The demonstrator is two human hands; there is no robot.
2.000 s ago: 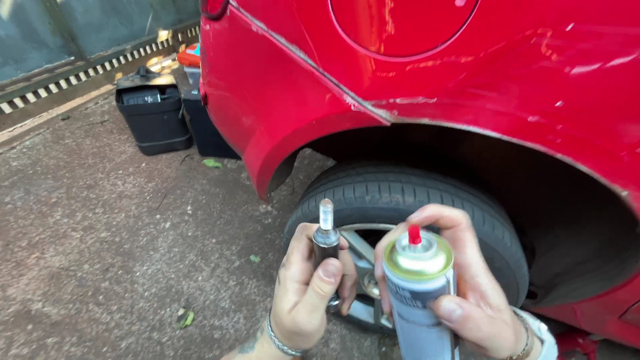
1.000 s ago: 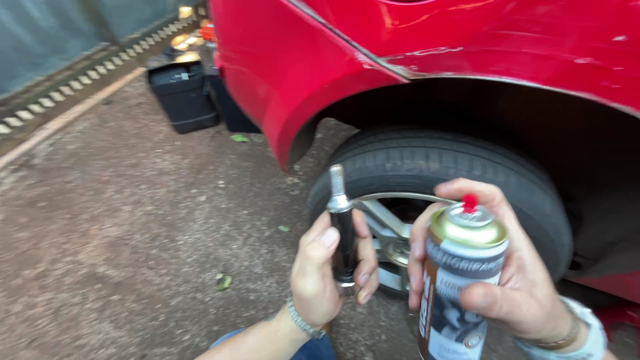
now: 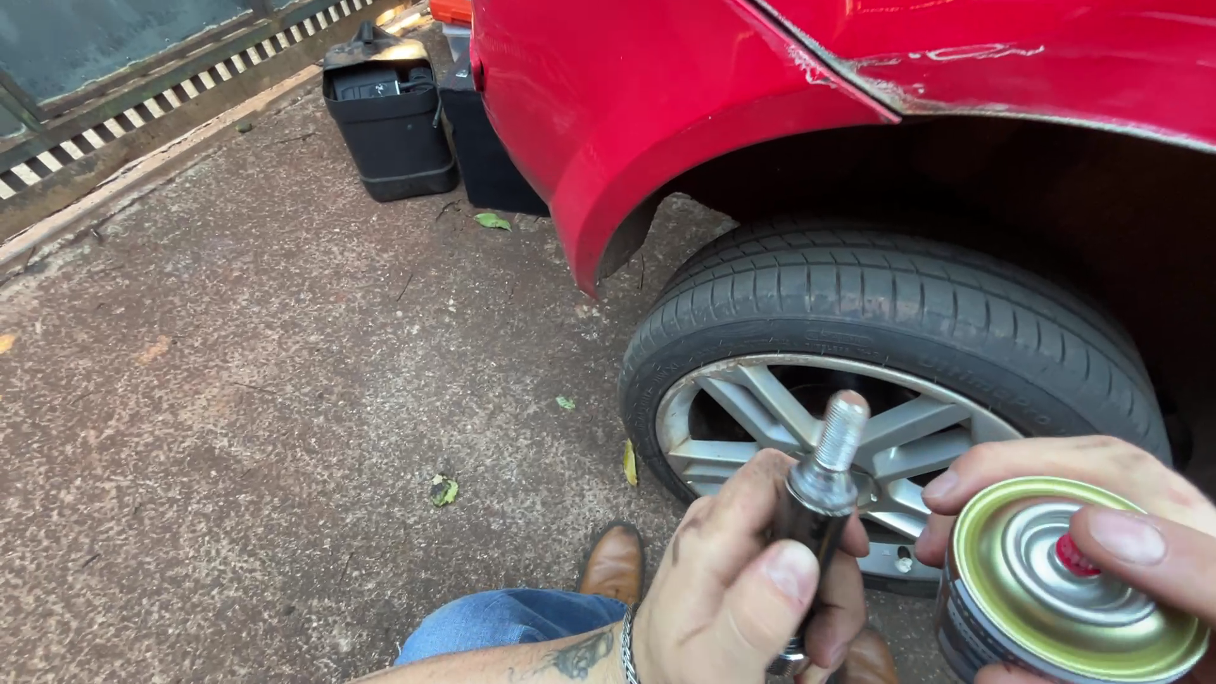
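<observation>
My left hand (image 3: 741,579) grips a black cylindrical socket or extension tool (image 3: 807,527) upright. A threaded wheel bolt (image 3: 841,432) sticks out of its top, thread upward. At the lower right, my right hand (image 3: 1073,475) is wrapped around an aerosol spray can (image 3: 1073,608), its top tilted toward the camera. The thumb lies at the red nozzle (image 3: 1076,556). Behind both hands is a car wheel with an alloy rim (image 3: 760,408) and a black tyre (image 3: 855,285), below the arch of a red car (image 3: 646,85).
A black open-topped container (image 3: 394,142) stands by the car's rear corner, beside another dark box (image 3: 494,161). A metal gate (image 3: 114,47) runs along the upper left. Leaves lie on the rough ground (image 3: 285,380). A brown shoe (image 3: 613,565) and jeans (image 3: 503,617) show below.
The spray can has tipped so that its top faces the camera, and my right thumb has moved to the nozzle. My left hand still holds the black tool and bolt.
</observation>
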